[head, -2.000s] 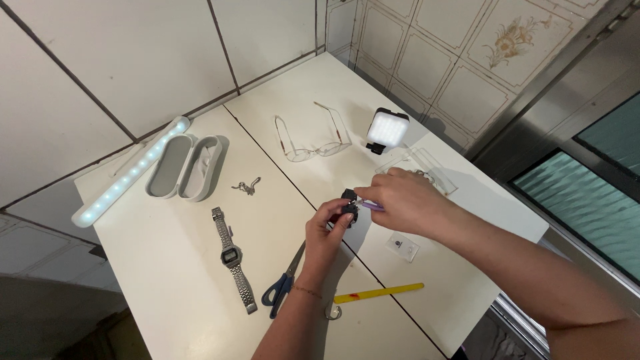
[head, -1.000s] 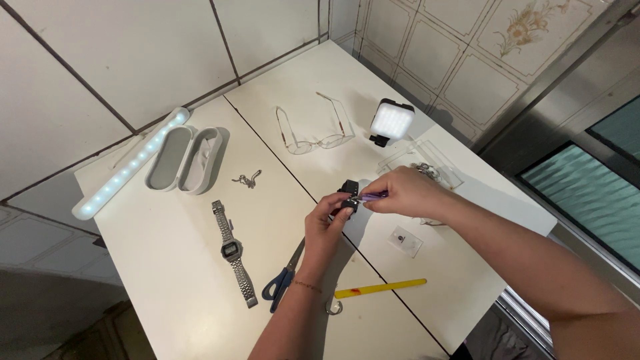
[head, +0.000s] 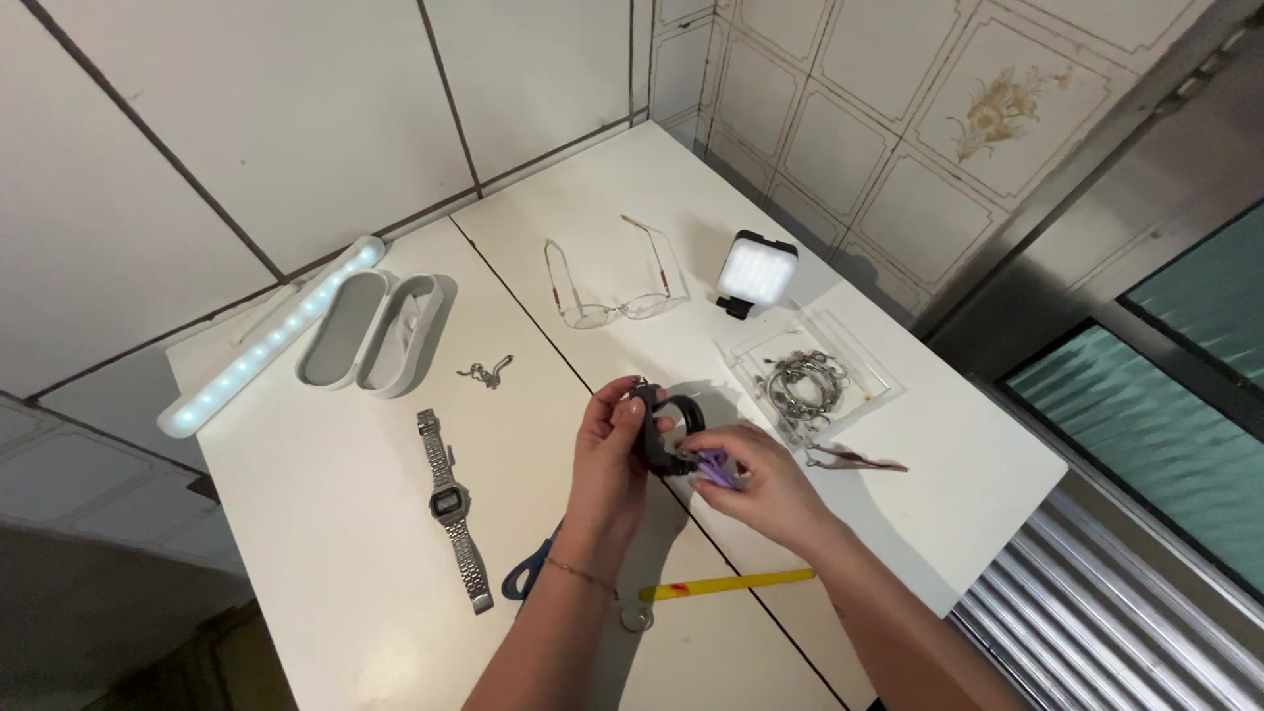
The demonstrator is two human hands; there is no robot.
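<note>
Near the middle of the table, my left hand (head: 614, 434) holds a black wristwatch (head: 652, 434) upright, its dark strap curving into a loop on the right. My right hand (head: 755, 479) pinches a small purple tool (head: 718, 468) against the lower end of the watch; the tool's tip is hidden at the strap. A metal digital watch (head: 449, 504) lies stretched out to the left. Blue-handled scissors (head: 528, 570) are partly covered by my left forearm. Below my hands rest a yellow stick (head: 726, 585) and a small metal ring (head: 636, 619).
Eyeglasses (head: 617, 312), a lit square lamp (head: 757, 271) and a clear box (head: 874, 380) with bracelets (head: 805, 387) stand farther back. Tweezers (head: 857, 459) lie beside the box. At left are a light bar (head: 272, 336), an open glasses case (head: 341, 331) and a small chain (head: 486, 372).
The black watch has been turned so that its looped strap shows. My right hand with the purple tool has moved to the watch's lower end.
</note>
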